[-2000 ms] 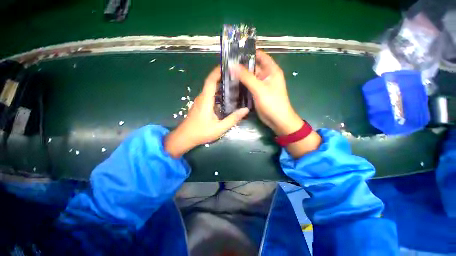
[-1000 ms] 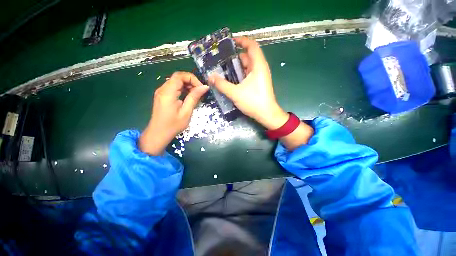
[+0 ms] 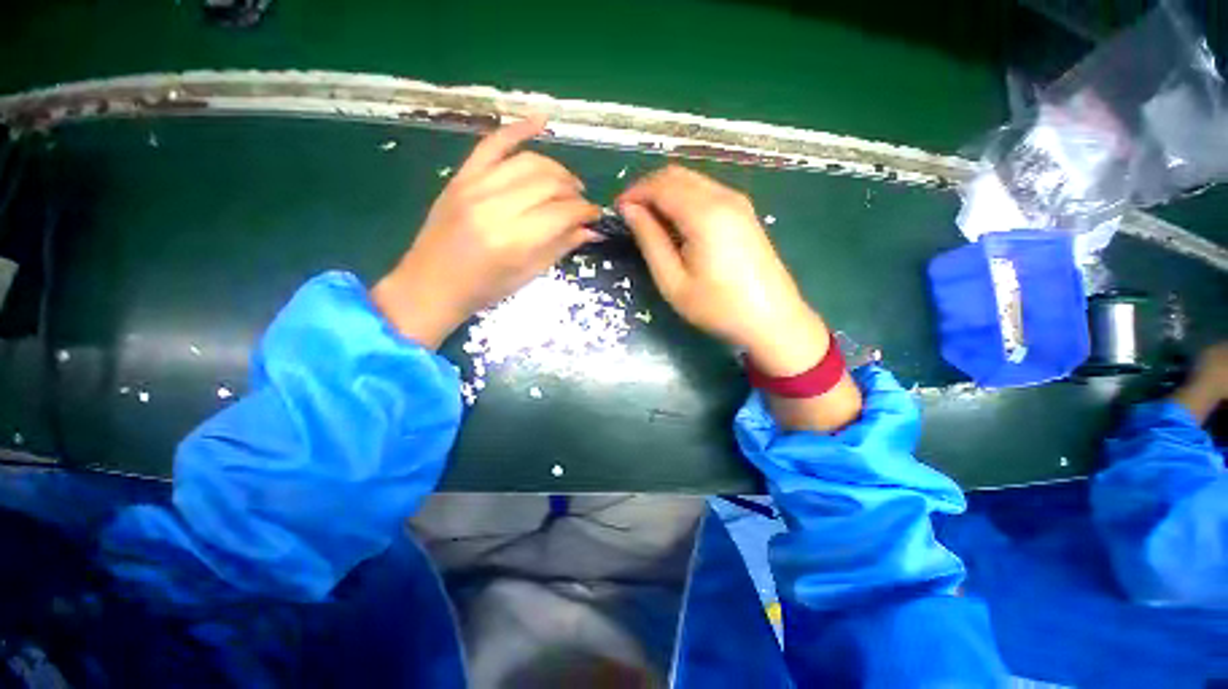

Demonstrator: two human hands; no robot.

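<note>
My left hand (image 3: pixel 505 232) and my right hand (image 3: pixel 711 256), with a red wristband, meet over the bench. Their fingertips pinch a small dark item (image 3: pixel 613 225), possibly the phone assembly seen edge-on; the fingers hide most of it. My left index finger points up and away from it. A heap of small white pieces (image 3: pixel 550 326) lies on the bench just below the hands, with some scattered around.
Beyond the pale worn edge (image 3: pixel 337 97) is the green belt (image 3: pixel 606 47) with a dark object (image 3: pixel 237 11) at top left. At right are a blue bin (image 3: pixel 972 312), clear plastic bag (image 3: pixel 1077 148), silvery spool (image 3: pixel 1116 333) and another person's hand (image 3: pixel 1203 384).
The phone assembly was upright, then tilted with its parts showing; now only a small dark part shows between the fingertips. Both hands have come together. Another person's hand has appeared at right.
</note>
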